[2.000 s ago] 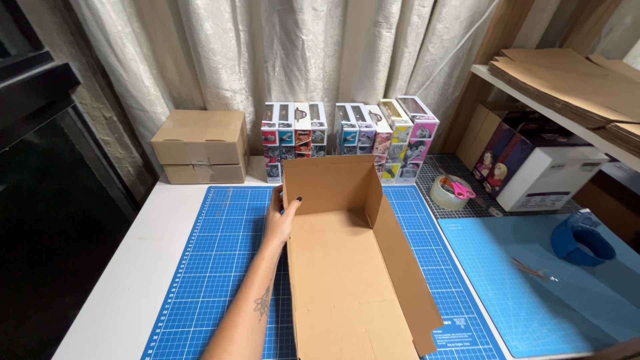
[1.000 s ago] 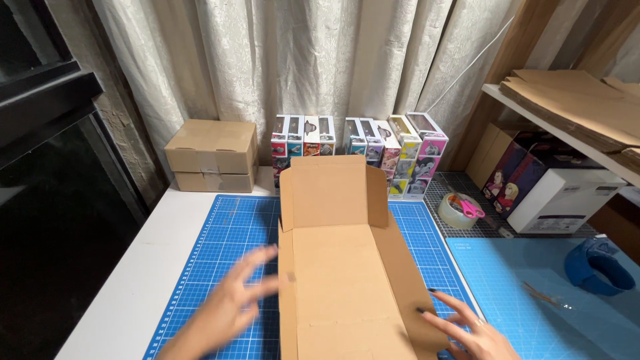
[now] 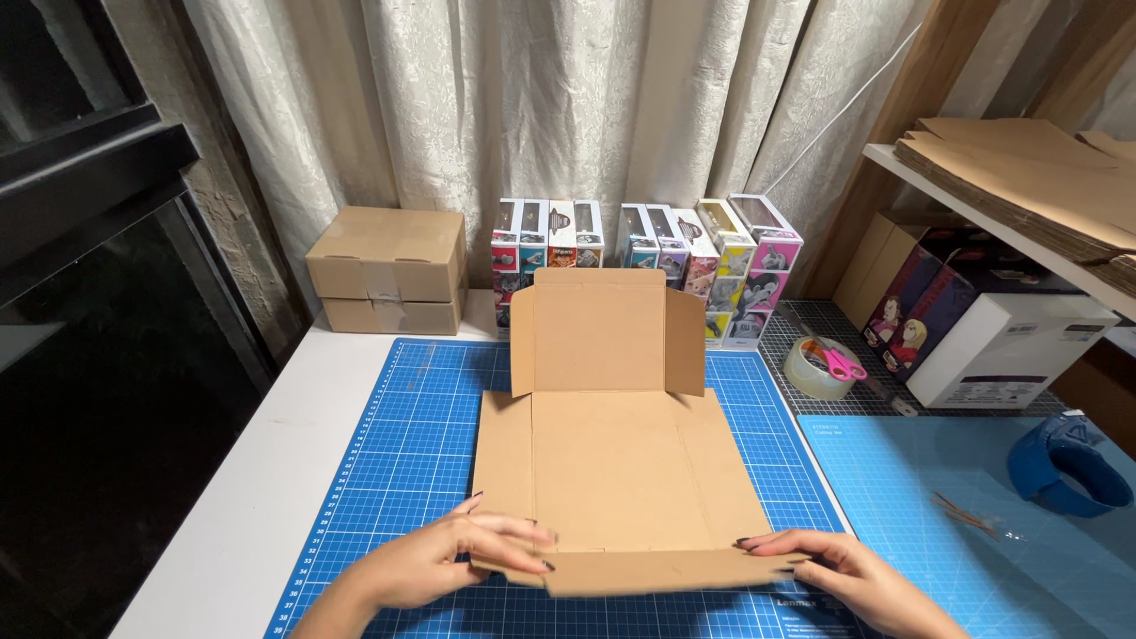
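A cardboard mailer box blank [image 3: 608, 470] lies opened out on the blue cutting mat [image 3: 417, 444], its far panel standing up with side flaps angled at both edges. My left hand [image 3: 444, 550] holds the near left corner, fingers over the cardboard. At the near right corner, my right hand [image 3: 825, 568] pinches the end of the front flap [image 3: 657, 572], which is raised off the mat between both hands.
Taped cardboard boxes [image 3: 386, 266] are stacked at the back left, beside printed figure boxes [image 3: 745, 266]. To the right are a tape roll [image 3: 818, 368], pink scissors [image 3: 839, 362], a blue tape dispenser [image 3: 1069, 466], a white box [image 3: 1012, 351] and a shelf of flat cardboard [image 3: 1021, 177].
The box's long side panels, upright two seconds ago, now lie flat. Both hands, apart from the cardboard or blurred one second ago, now hold its near corners.
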